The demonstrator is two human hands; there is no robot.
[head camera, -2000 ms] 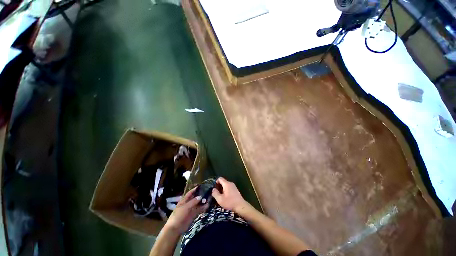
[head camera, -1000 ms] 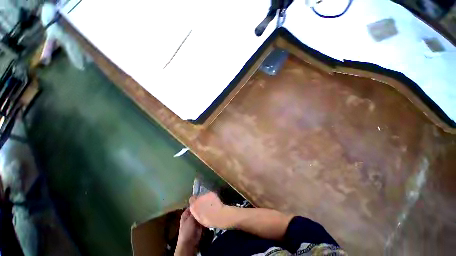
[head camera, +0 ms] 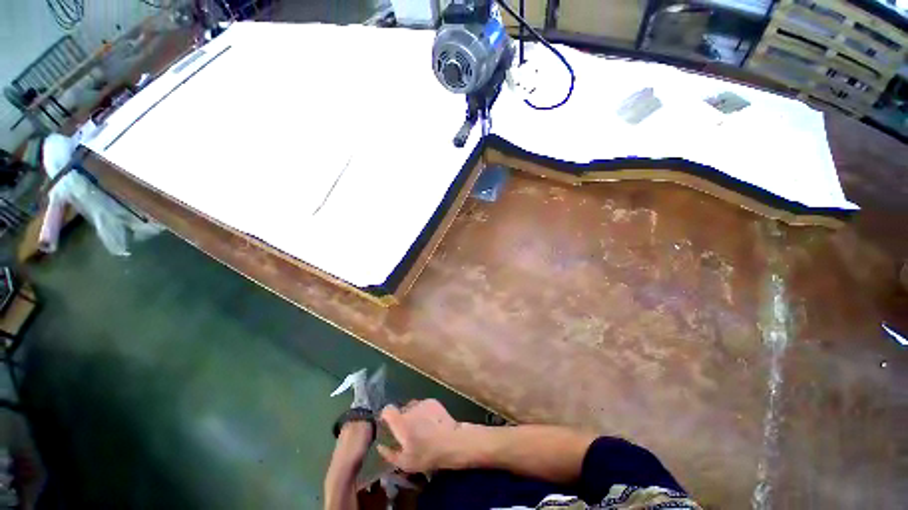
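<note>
My left hand [head camera: 358, 395] is upright low in the view, in a grey glove with a dark cuff at the wrist; its fingers are apart and it holds nothing. My bare right hand [head camera: 426, 434] is just right of the cuff, thumb and fingers apart, with nothing seen in it. The cutting machine [head camera: 470, 62] stands on the fabric lay, with its base plate [head camera: 489, 183] showing at the inner corner of the cut edge. White paper [head camera: 289, 129] covers the lay, over dark and tan layers.
The glossy brown table [head camera: 597, 289] spreads to the right. Two flat weights [head camera: 639, 105] lie on the paper's right part. A black cable loops beside the machine. Green floor [head camera: 189, 369] lies left of the table edge. Pallets [head camera: 831, 60] stand at the back right.
The view has swung right and lifted, showing the whole machine and lay. My hands have parted; the left one is now upright with gloved fingers spread. The scrap carton has left the view.
</note>
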